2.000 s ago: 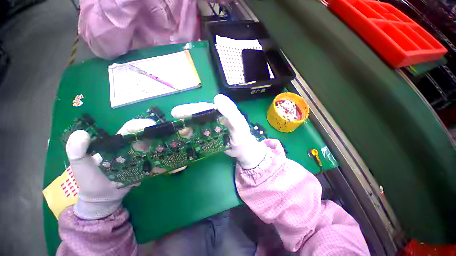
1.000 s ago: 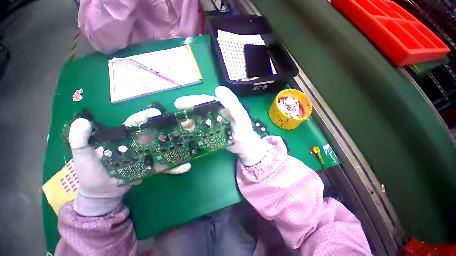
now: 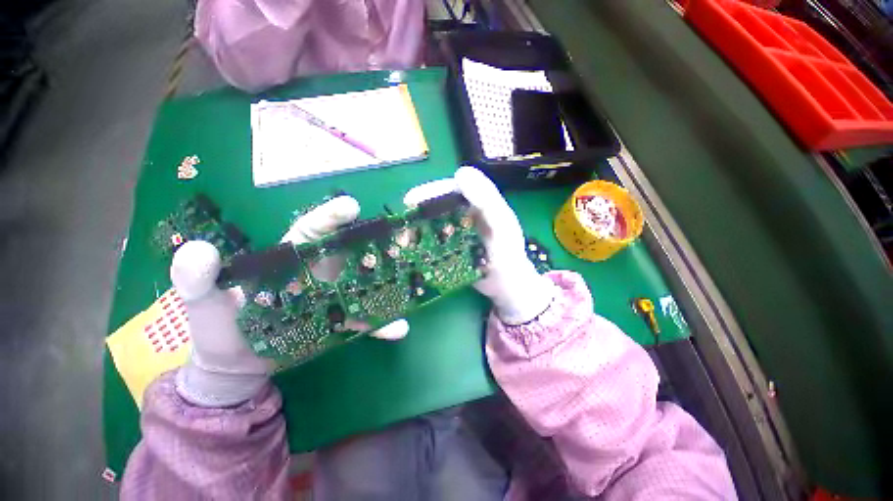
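Observation:
A long green circuit board (image 3: 367,279) is held up above the green mat, its left end lower than its right end. My left hand (image 3: 223,328), in a white glove, grips the board's left end, with the thumb at the edge and fingers behind. My right hand (image 3: 499,245), also gloved, grips the right end. A small pale square with a red mark shows near my left thumb. Another board (image 3: 201,223) lies on the mat behind my left hand. A part of a further board (image 3: 538,255) shows right of my right hand.
Label sheet (image 3: 147,344) at left. Clipboard sheet (image 3: 294,147) with a pen (image 3: 338,132) at the far side. Black bin (image 3: 543,173), yellow tub (image 3: 578,240) and yellow-headed item (image 3: 645,311) at right. Conveyor (image 3: 685,176) and red tray (image 3: 832,132) beyond. A person in pink (image 3: 294,39) opposite.
The view has shifted, so the table sits further right in the picture. The board is tipped so more of its face shows. Both hands still hold it.

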